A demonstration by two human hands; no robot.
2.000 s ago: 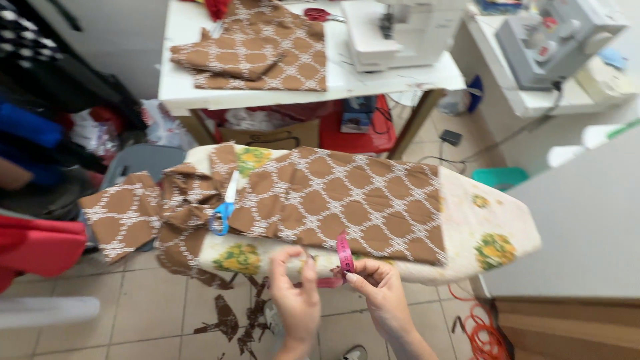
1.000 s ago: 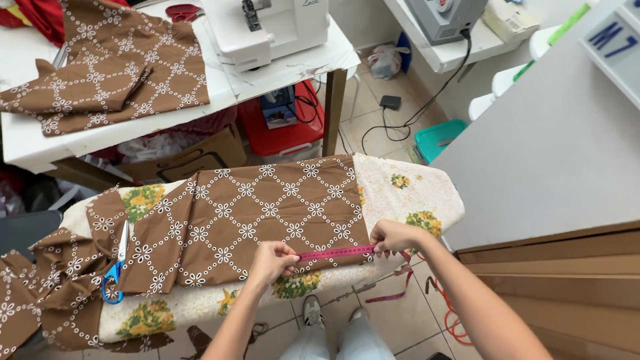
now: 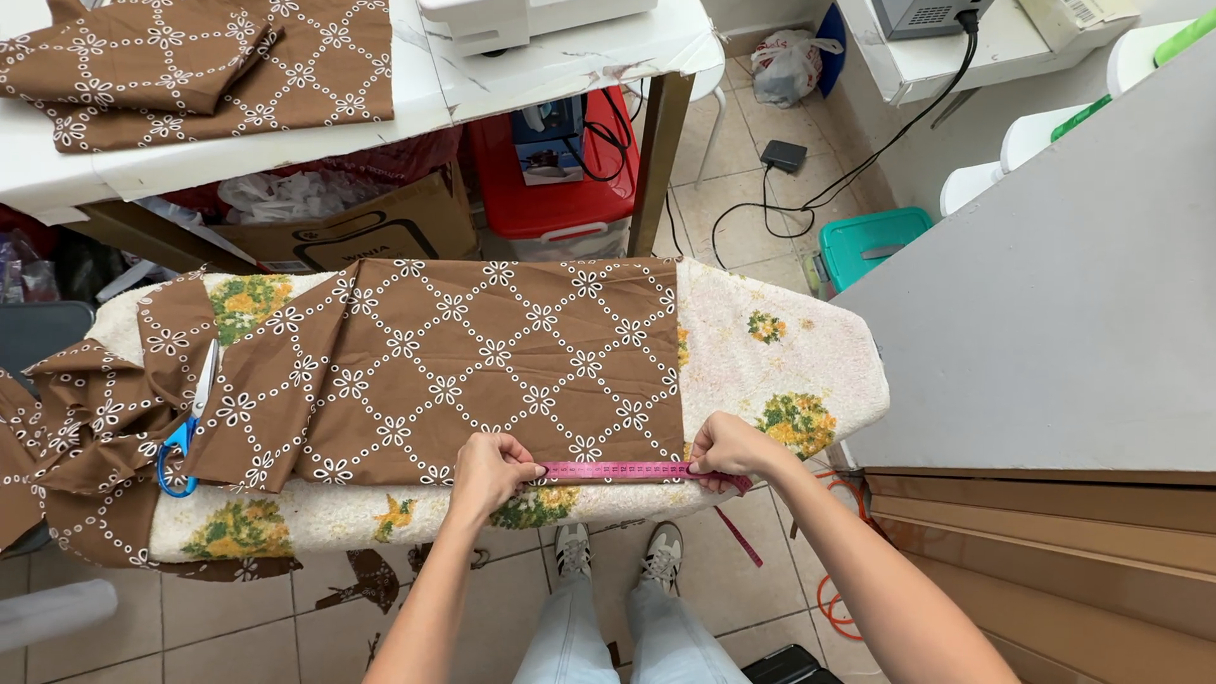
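Observation:
Brown fabric with a white flower pattern point(image 3: 494, 351) lies over an ironing board with a floral cover point(image 3: 855, 366). My left hand point(image 3: 492, 475) pinches one end of a pink tape measure point(image 3: 613, 470) against the fabric's near edge. At the fabric's right corner, my right hand point(image 3: 730, 451) grips the same tape, which runs taut between both hands along that edge. The tape's loose part hangs below my right hand, past the board. Scissors with blue handles point(image 3: 195, 418) rest on the fabric at the left, where it is bunched up.
Behind the board stands a white table point(image 3: 418, 85) with more brown fabric point(image 3: 323, 66) and part of a white machine point(image 3: 532, 19). Beneath it are a red bin point(image 3: 560, 204) and a cardboard box point(image 3: 380, 223). A grey panel point(image 3: 1064, 285) borders the right. Fabric scraps point(image 3: 370, 579) and cables lie on the floor.
Two seconds ago my hands held the tape bunched near the board's front edge; now it is stretched along the fabric's edge. Since one second ago my hands have stayed there. The view has shifted.

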